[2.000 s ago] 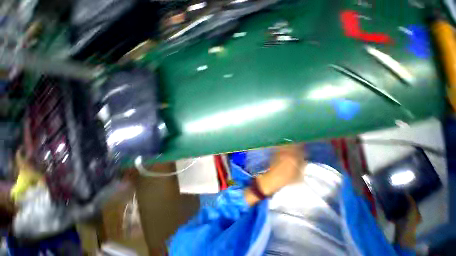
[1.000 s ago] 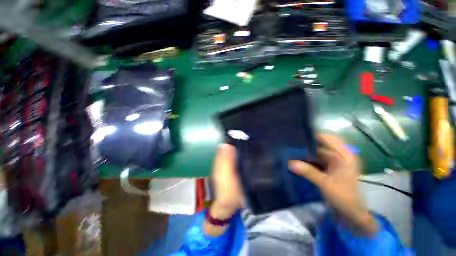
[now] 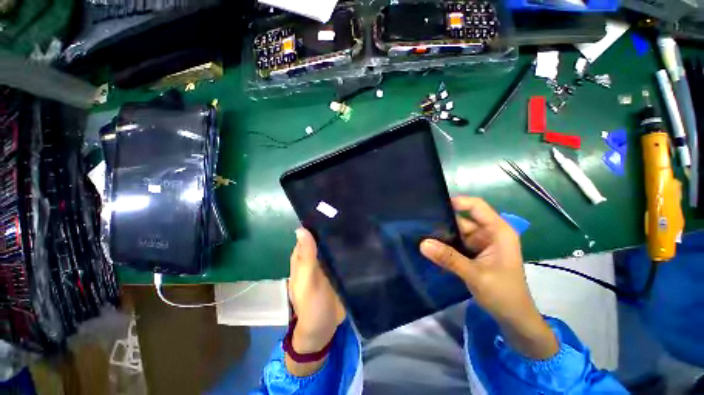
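A black glossy tablet (image 3: 378, 231) with a small white label near its upper left is held tilted above the mat's front edge. My left hand (image 3: 313, 301) grips its left edge, fingers hidden beneath it. My right hand (image 3: 494, 266) grips its right edge, the thumb on the face and the other fingers at the side and behind. A blue pick (image 3: 516, 223) shows just beyond my right hand; I cannot tell whether it touches the fingers.
Stacked tablets (image 3: 158, 189) with a white cable (image 3: 185, 303) lie left. Blister trays (image 3: 309, 73) stand at the back. Tweezers (image 3: 544, 193), a white tube (image 3: 577, 176), red strips (image 3: 536, 114), a black stick (image 3: 504, 99) and a yellow electric screwdriver (image 3: 661, 193) lie right.
Two seconds ago a dark slab was low at the right by my right hand. Now both hands hold the tablet over the mat edge. Since one second ago it has shifted slightly left in view.
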